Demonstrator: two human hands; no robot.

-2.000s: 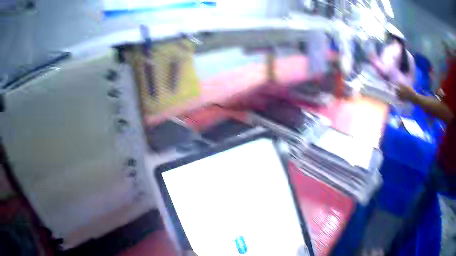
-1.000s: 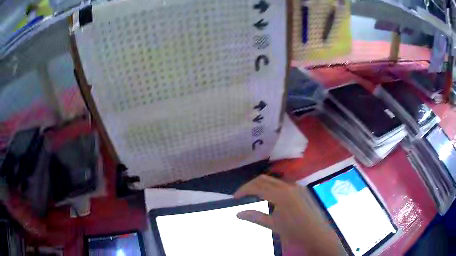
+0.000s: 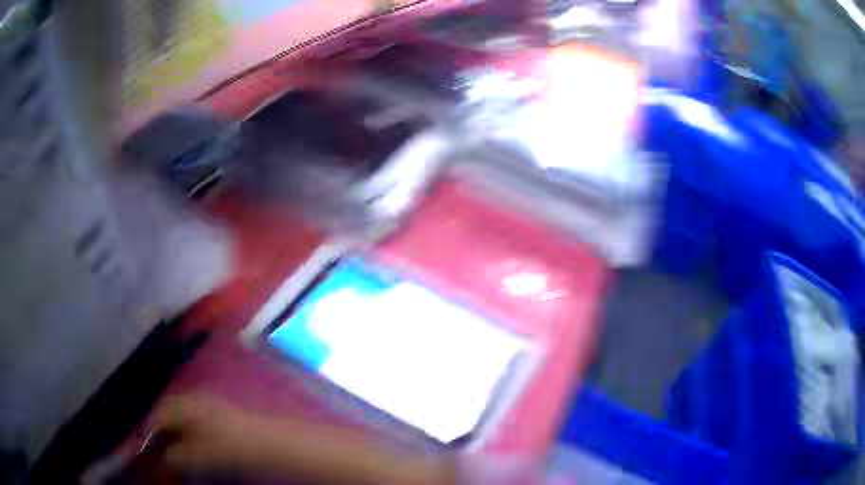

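A tablet (image 3: 408, 350) with a blue-and-white lit screen lies on a white sleeve (image 3: 285, 296) on the red-pink bench mat (image 3: 474, 227). My right hand (image 3: 194, 431) is at the lower left, left of and below this tablet, with the forearm reaching in from the bottom. The hand is badly blurred; its fingers, and whether it holds anything, cannot be made out. My left hand is out of the picture. The white test chart (image 3: 57, 256) stands at the left edge, blurred.
Stacked tablets with white sleeves (image 3: 569, 204) lie farther back on the bench. More dark tablets (image 3: 303, 133) are behind, blurred. A yellow card (image 3: 175, 47) is at the upper left. Blue totes stand right of the bench; one (image 3: 740, 379) holds white items (image 3: 820, 355).
The view has swung right and down. The blue-and-white tablet and chart now appear farther left, and more totes show. The white-screen tablet that my right hand was over is out of view.
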